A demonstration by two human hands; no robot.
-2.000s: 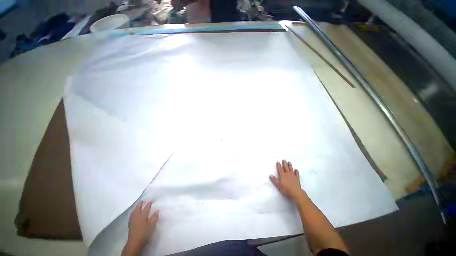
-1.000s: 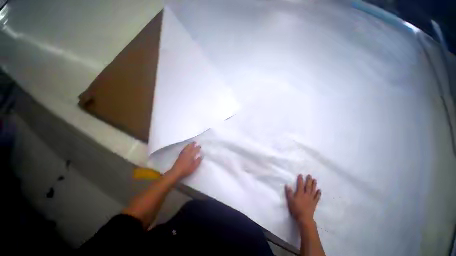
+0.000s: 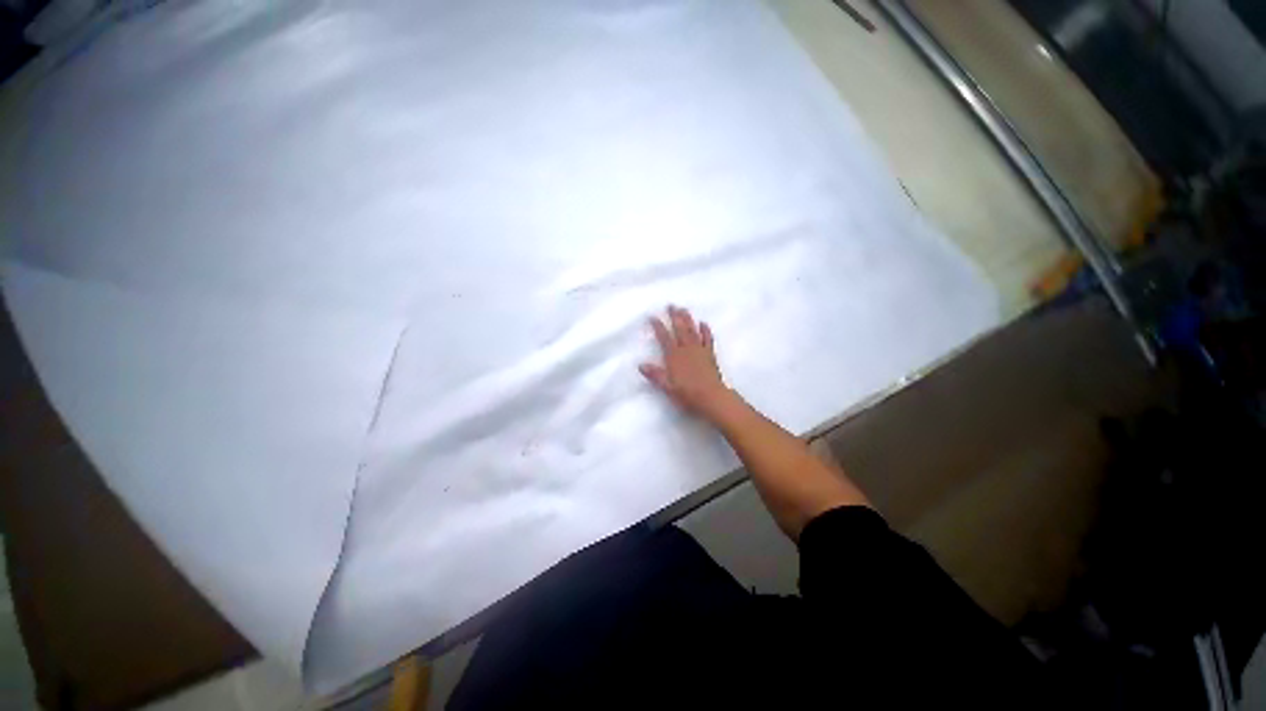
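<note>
A large white paper sheet covers most of the table, with wrinkles near my right hand and a folded edge at the lower left. Brown fabric shows past the paper at the left. My right hand lies flat on the paper, fingers spread, holding nothing. My left hand is not in view.
A silver rail crosses the cream table at the right, with a blue part near its end. The end of a thin brown strip shows at the top. A yellow object is at the near table edge.
The view has swung right, bringing the rail clearly into view. My left hand has gone out of the picture. My right hand remains on the paper, where wrinkles still show.
</note>
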